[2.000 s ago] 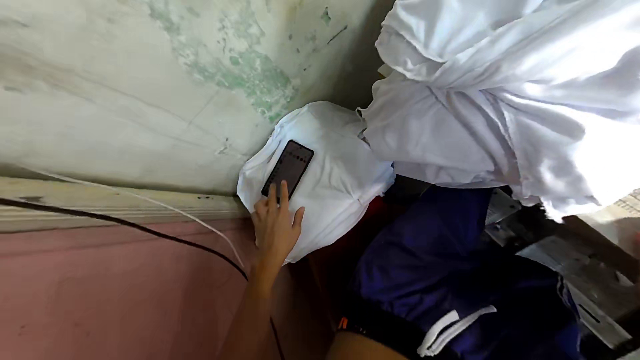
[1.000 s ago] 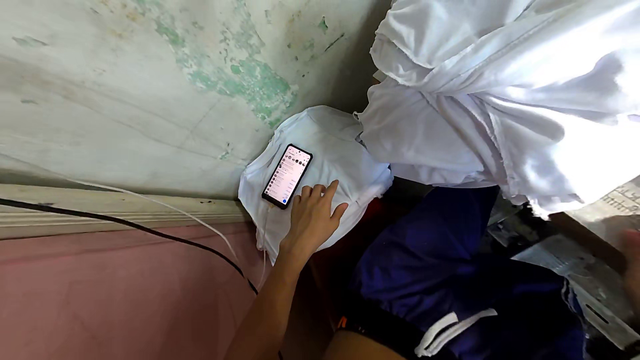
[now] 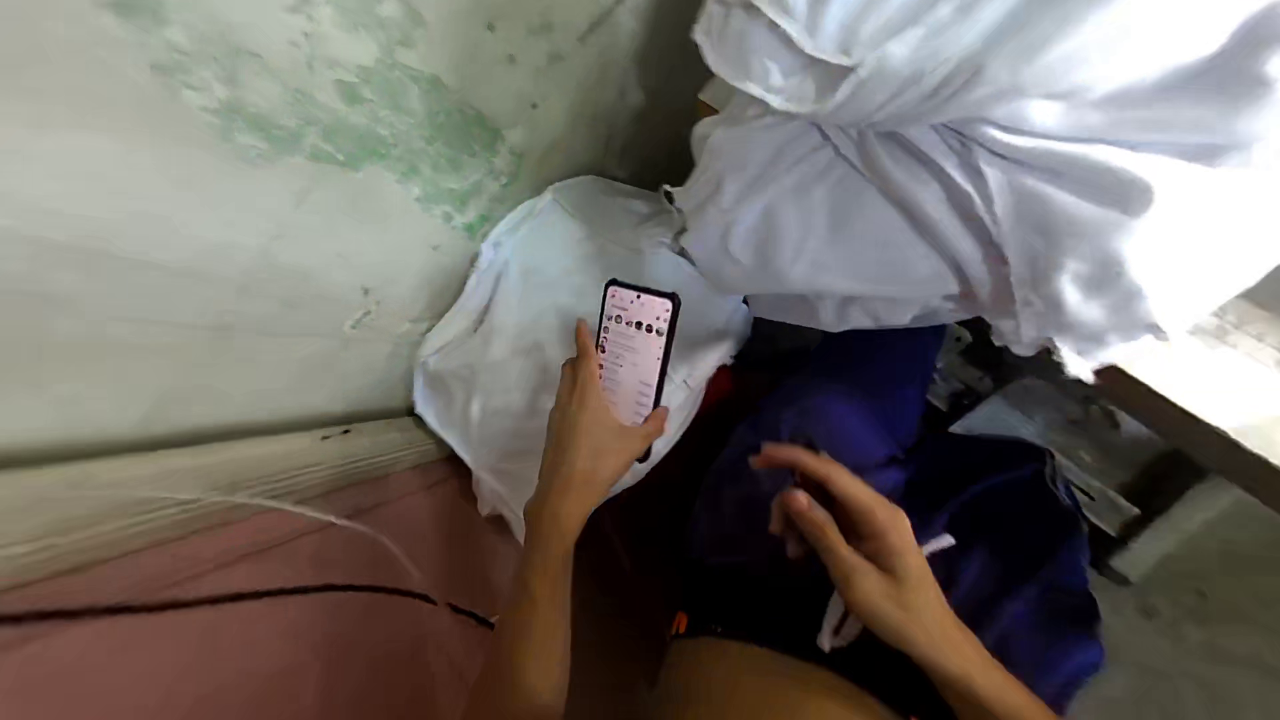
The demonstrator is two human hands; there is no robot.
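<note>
A smartphone (image 3: pixel 636 350) in a dark case, its screen lit, is upright in view over a white cloth bundle (image 3: pixel 520 290). My left hand (image 3: pixel 595 425) grips the phone's lower part, fingers along its left edge and thumb at the lower right corner. To the right, my right hand (image 3: pixel 860 540) hangs over my lap with its fingers loosely curled and apart, holding nothing. Dark blue shorts (image 3: pixel 830 410) with a white drawstring cover my lap below it.
A large heap of white fabric (image 3: pixel 880 180) fills the upper right, above a table edge (image 3: pixel 1180 420). A stained wall (image 3: pixel 250 250) with peeling green paint rises on the left. A black cable (image 3: pixel 220 600) crosses the pink surface at the lower left.
My left hand has moved from the cloth onto the phone and taken hold of it. The phone's screen was dark two seconds ago and is lit now. My right hand has come in over my lap.
</note>
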